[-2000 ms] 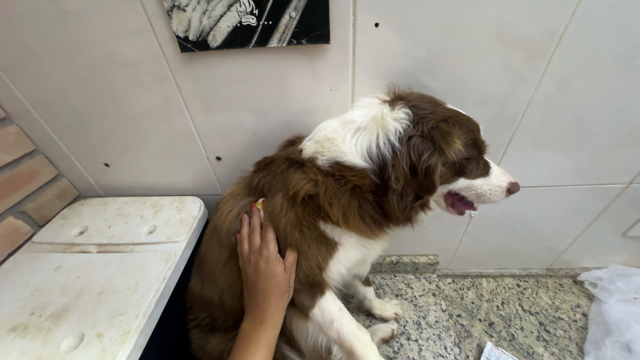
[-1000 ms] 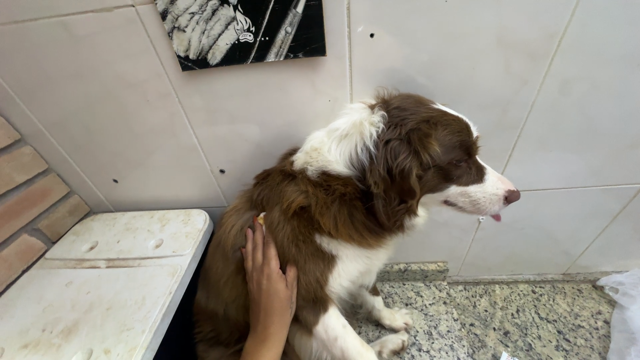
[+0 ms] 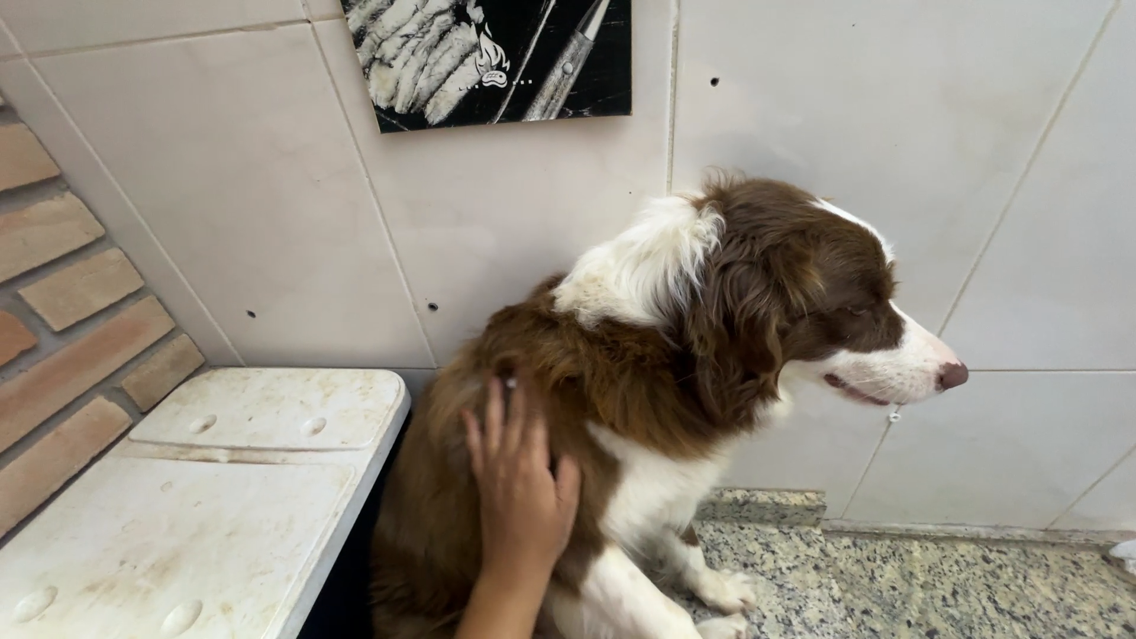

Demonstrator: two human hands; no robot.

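A brown and white long-haired dog (image 3: 639, 373) sits on the speckled granite surface, its head turned to the right and its mouth nearly closed. One bare hand of mine, seemingly the left (image 3: 524, 479), rests on the brown fur of its back, fingers slightly apart and pointing up. The palm lies against the coat, and the hand grips nothing that I can make out. A tiny pale spot shows at the fingertips, too blurred to name. My other hand is out of the picture.
A stained white plastic lid or bench top (image 3: 240, 497) stands to the left, beside a brick wall section (image 3: 80, 302). Pale wall tiles (image 3: 887, 115) rise behind the dog, with a black and white picture (image 3: 497, 62) on them. Granite (image 3: 958, 586) spreads at lower right.
The dog's mouth, open with the tongue showing two seconds ago, is nearly closed, and its muzzle points a little lower. My hand remains on its back.
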